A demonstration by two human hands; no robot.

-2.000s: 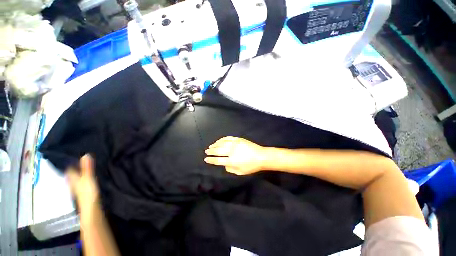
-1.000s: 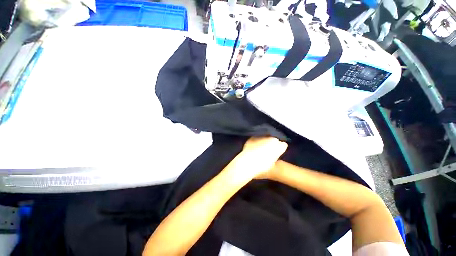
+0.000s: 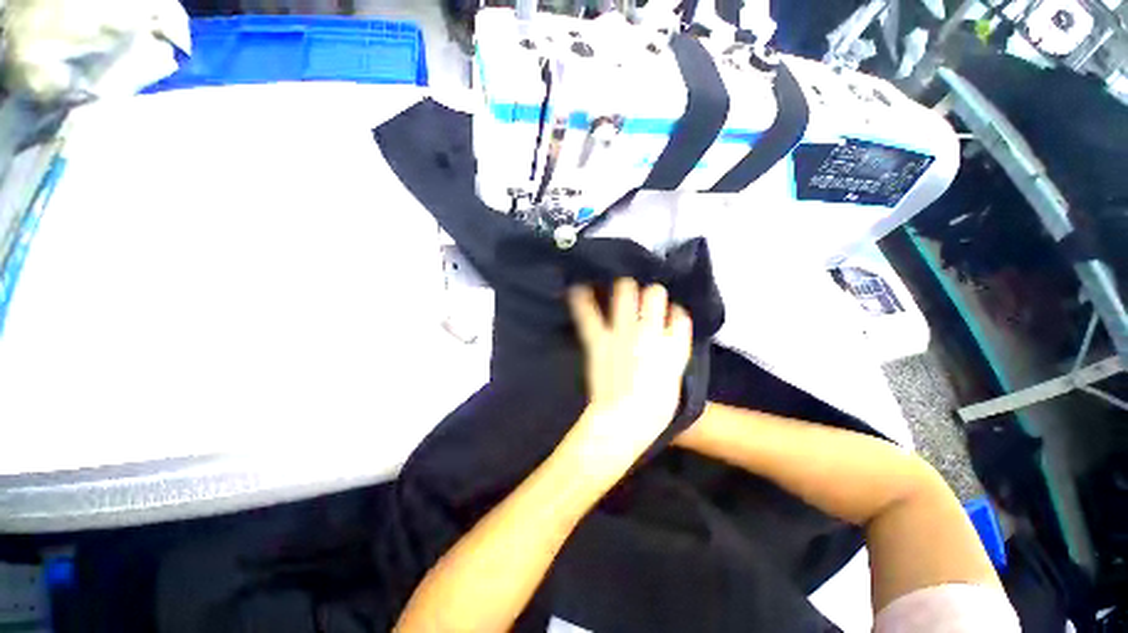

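Observation:
The black garment (image 3: pixel 532 322) is bunched below the machine head and hangs down over the lap; a dark strip of it lies to the left of the head. My left hand (image 3: pixel 633 352) lies on the bunched cloth, fingers spread and a little blurred. My right hand is hidden under the cloth and behind my left hand; only the forearm (image 3: pixel 792 458) shows. The presser foot area (image 3: pixel 551 223) is at the cloth's upper edge. The pale reverse (image 3: pixel 643 220) shows right of the foot.
The white sewing machine head (image 3: pixel 631 111) carries two black straps (image 3: pixel 699 105) and a dark control panel (image 3: pixel 860 171). The white table (image 3: pixel 235 272) extends left. A blue bin (image 3: pixel 297 52) and a cream fabric bundle (image 3: pixel 87 47) are at the back left. A metal frame (image 3: pixel 1014 155) stands at right.
The cloth first spread across the table has been drawn to the right and bunched. My left hand came over beside my right, then moved up onto the cloth with spread fingers. The view shifted.

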